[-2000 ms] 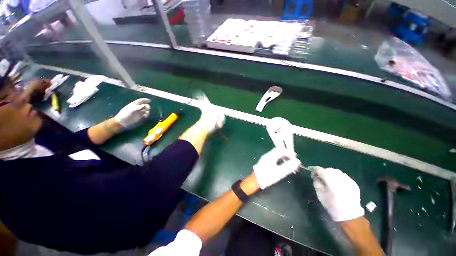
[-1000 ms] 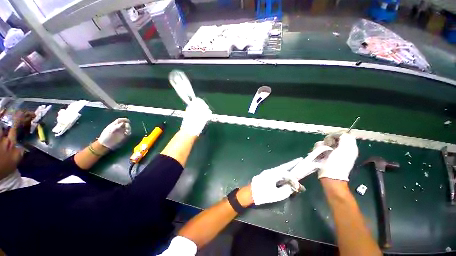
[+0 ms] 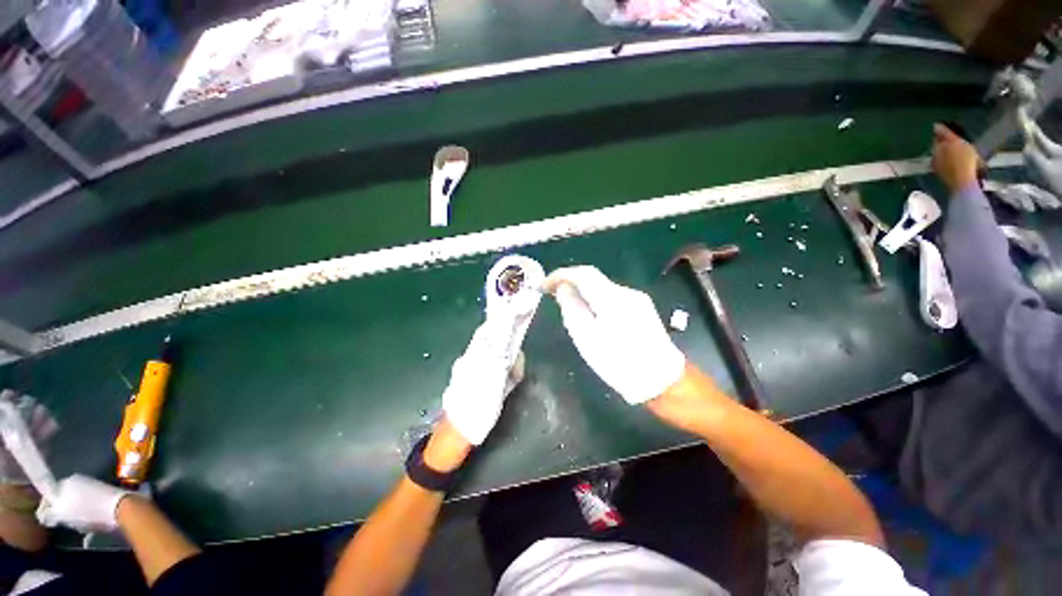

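A white arm housing (image 3: pixel 512 291) stands out from my left hand, its round hub end up and away from me, with a dark and metallic ring inside the hub. My left hand (image 3: pixel 478 384), in a white glove, is closed around its narrower part. My right hand (image 3: pixel 611 332), also gloved, has its fingertips together at the right edge of the hub; whether they pinch something small is hidden. A claw hammer (image 3: pixel 722 326) lies to the right of my right hand, with a small pale block (image 3: pixel 679 319) between them.
Another arm housing (image 3: pixel 446 186) lies beyond the pale strip (image 3: pixel 384 261). An orange electric screwdriver (image 3: pixel 142 421) lies left, near a neighbour's gloved hand (image 3: pixel 84 505). Locking pliers (image 3: pixel 856 233), white housings (image 3: pixel 935 285) and another person's sleeve (image 3: pixel 990 279) are at the right. Scraps lie near the hammer.
The view has swung right. The housing has turned from lying slanted between both hands to hub end away from me. My right hand has come to the hub; the thin rod it held upright no longer shows.
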